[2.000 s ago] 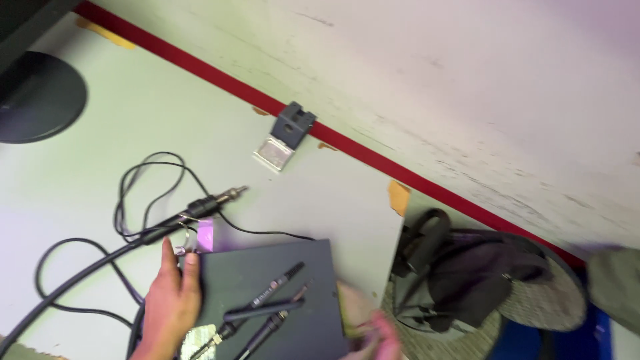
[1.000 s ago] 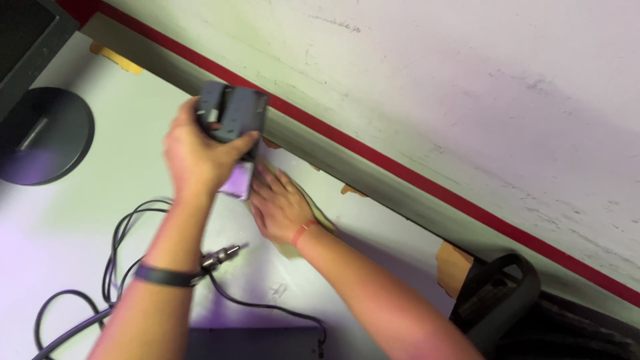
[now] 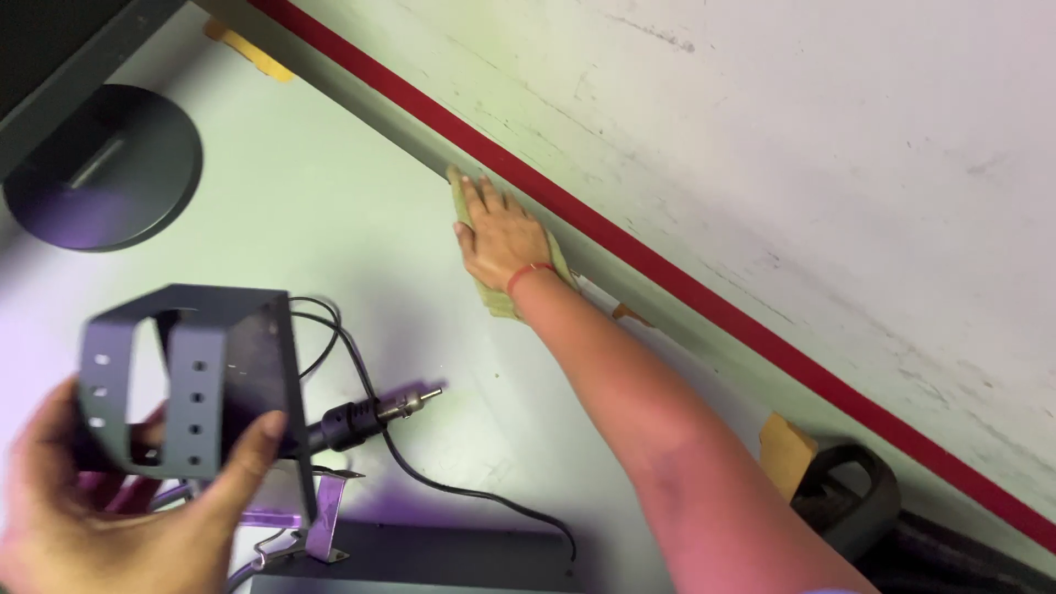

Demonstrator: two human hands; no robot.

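My left hand (image 3: pixel 165 503) grips a dark metal bracket (image 3: pixel 198 388) with a row of square holes, held up over the lower left of the white tabletop (image 3: pixel 346 223). My right hand (image 3: pixel 505 239), a red band at its wrist, lies flat on a yellowish-green cloth (image 3: pixel 495 301) against the tabletop's back edge. Between the hands, a hot-air or soldering handpiece (image 3: pixel 355 422) with a metal nozzle rests beside the bracket, its black cable (image 3: pixel 487 493) curving to the right.
A dark box-shaped unit (image 3: pixel 429 553) stands at the bottom edge, with a shiny metal holder (image 3: pixel 328 511) at its left. A round monitor base (image 3: pixel 107 169) is at upper left. The wall with a red stripe (image 3: pixel 594 227) runs behind the table. A dark bag (image 3: pixel 858 503) lies at lower right.
The bracket in my left hand has moved from near the table's back edge to the lower left. My right hand has the cloth flat under it at the back edge.
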